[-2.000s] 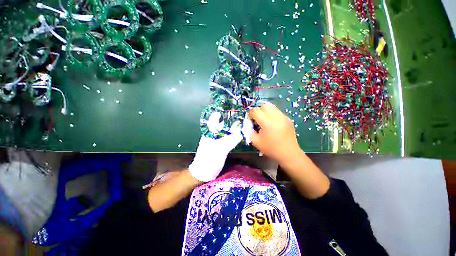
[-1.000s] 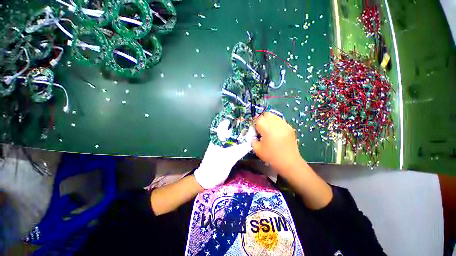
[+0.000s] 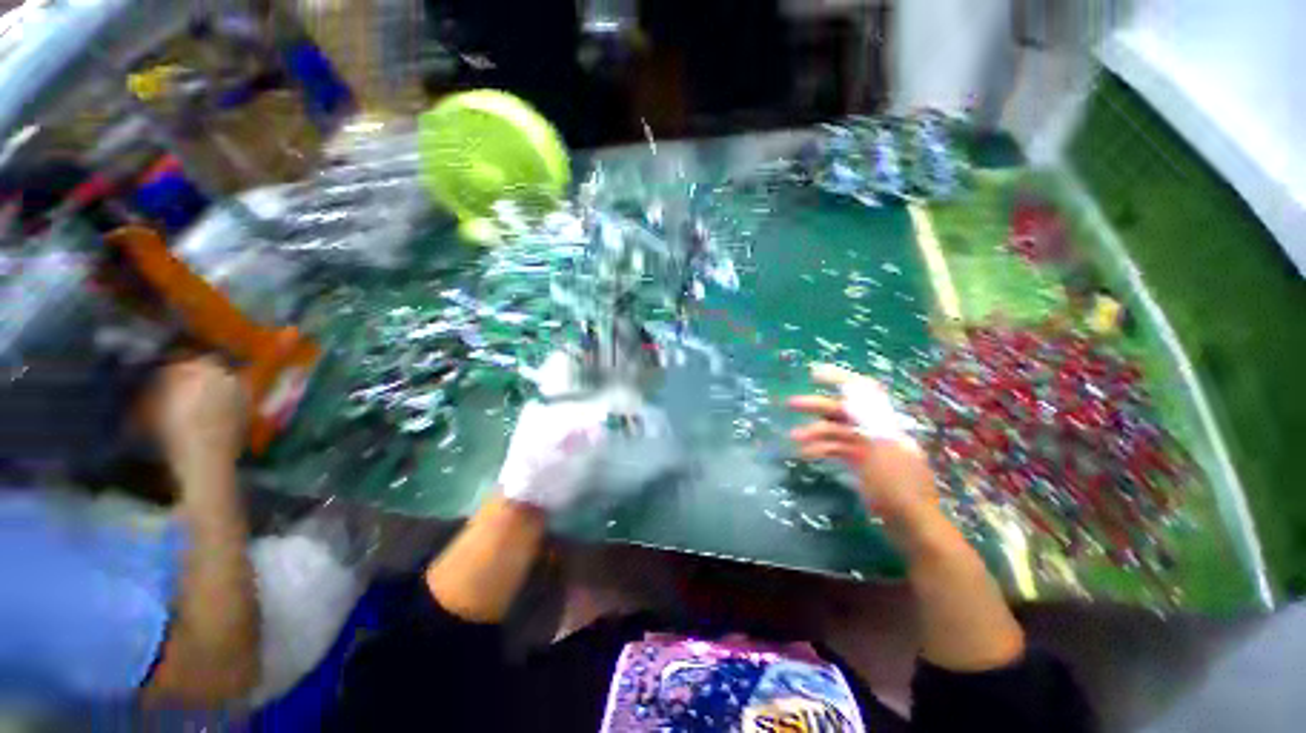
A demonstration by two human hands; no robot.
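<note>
The view is strongly blurred. My left hand point(image 3: 559, 441), in a white glove, is left of centre at the near part of the green table point(image 3: 802, 272). It grips the near end of a ring assembly point(image 3: 623, 287), whose green and white parts and dark leads smear away beyond the glove. Single rings cannot be made out. My right hand point(image 3: 871, 430), with white on its fingers, is apart from the assembly, fingers spread and nothing seen in it. It is just left of the red lead-wire heap point(image 3: 1060, 430).
A lime green basket point(image 3: 494, 155) stands beyond the rings. Blurred ring assemblies point(image 3: 423, 351) lie at left. Another group point(image 3: 888, 155) is at the far right edge. Another person's arm point(image 3: 208, 501) and an orange bin point(image 3: 215, 322) are at left. A small red wire bunch point(image 3: 1034, 229) lies beyond the heap.
The view has swung up, showing the table's far side and another person. My right hand has left the rings, moved right and opened. My left hand stays at the rings.
</note>
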